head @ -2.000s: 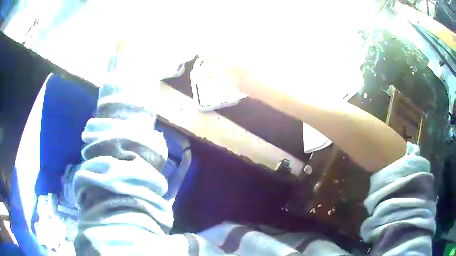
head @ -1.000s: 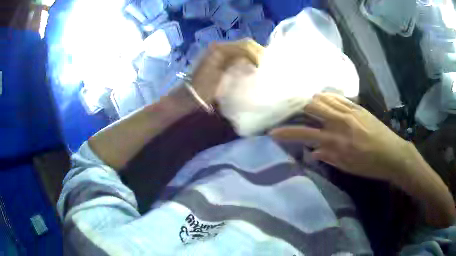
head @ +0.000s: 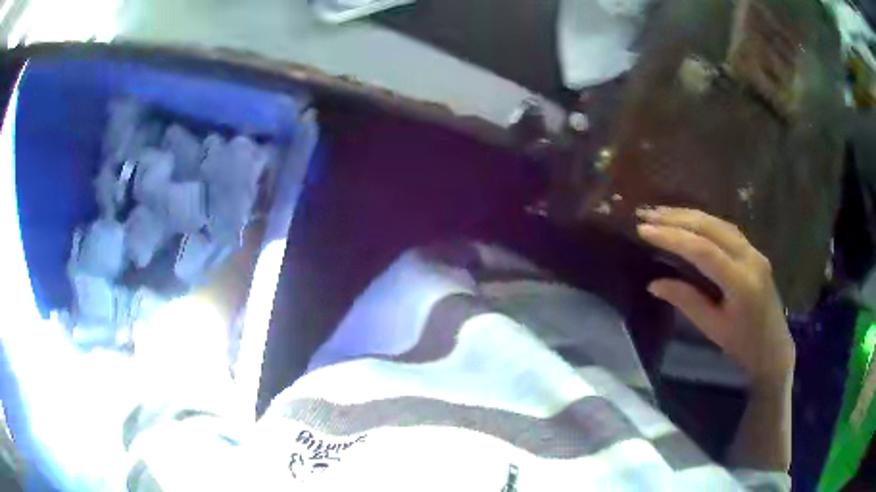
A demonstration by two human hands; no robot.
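White plastic housings [head: 197, 207] lie in a loose heap in the blue bin [head: 58, 163] at the left. My left hand [head: 197, 322] is low over or in this bin, washed out by glare, so its fingers and anything in them cannot be made out. My right hand [head: 716, 279] is at the right, by the front edge of the dark brown board [head: 682, 163]. Its fingers are apart and slightly curled, with nothing seen in them.
A small brown wooden frame [head: 768, 58] lies on the board at the upper right. White pieces [head: 596, 43] lie at the top. A dark metal fitting [head: 526, 120] sits at the table edge. A green item [head: 855, 413] is at the far right.
The white, soft-looking item that both hands held in front of my body is no longer seen. My left hand is now at the left bin, and my right hand is apart from it by the board.
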